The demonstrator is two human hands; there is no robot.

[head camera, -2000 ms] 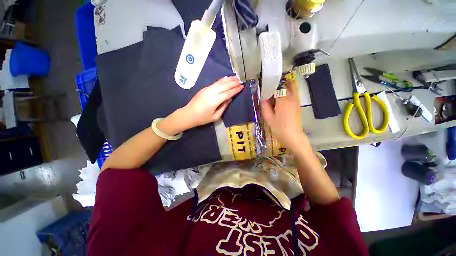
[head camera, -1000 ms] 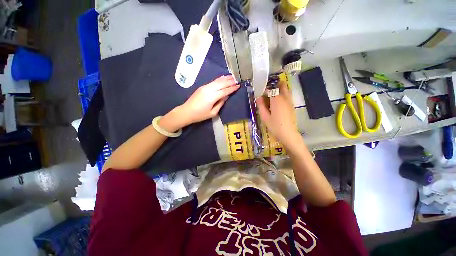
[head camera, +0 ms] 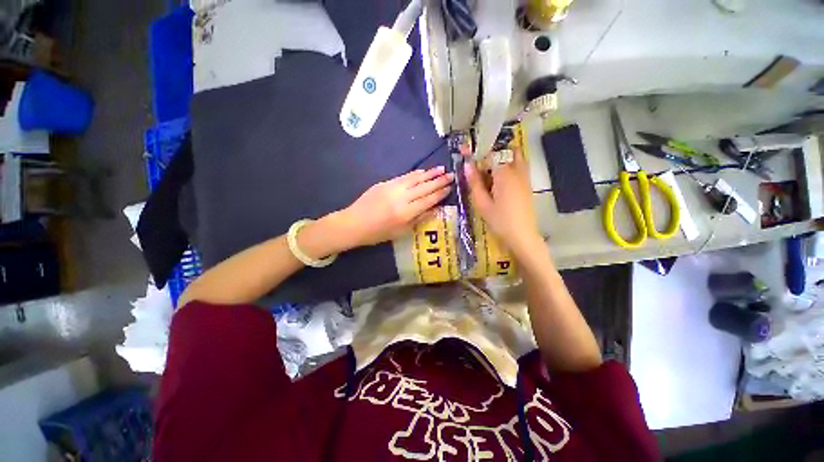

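Note:
A large dark garment panel (head camera: 271, 153) lies flat on the machine table, left of the needle area (head camera: 459, 144). My left hand (head camera: 402, 203) lies palm down on the panel's right part, fingers extended together, fingertips beside the shiny needle plate (head camera: 466, 239). My right hand (head camera: 502, 198) is right of the plate, under the sewing machine head (head camera: 492, 90), with its fingers bent near the presser foot. Whether the right fingers hold cloth is too small and blurred to tell. The stitching point is partly hidden by the head and fingers.
Yellow-handled shears (head camera: 643, 207) lie right of a dark rectangular pad (head camera: 570, 168). Green-handled snips (head camera: 679, 149) and a small parts tray (head camera: 779, 203) are further right. A white lamp-like unit (head camera: 370, 83) hangs over the panel. Blue crate (head camera: 165, 149) stands at left; yellow PIT tape (head camera: 434, 251) lines the bed.
My left hand has moved down the panel, towards me, and the cloth edge near the needle has shifted. My right hand stays beside the presser foot. The camera view has shifted slightly.

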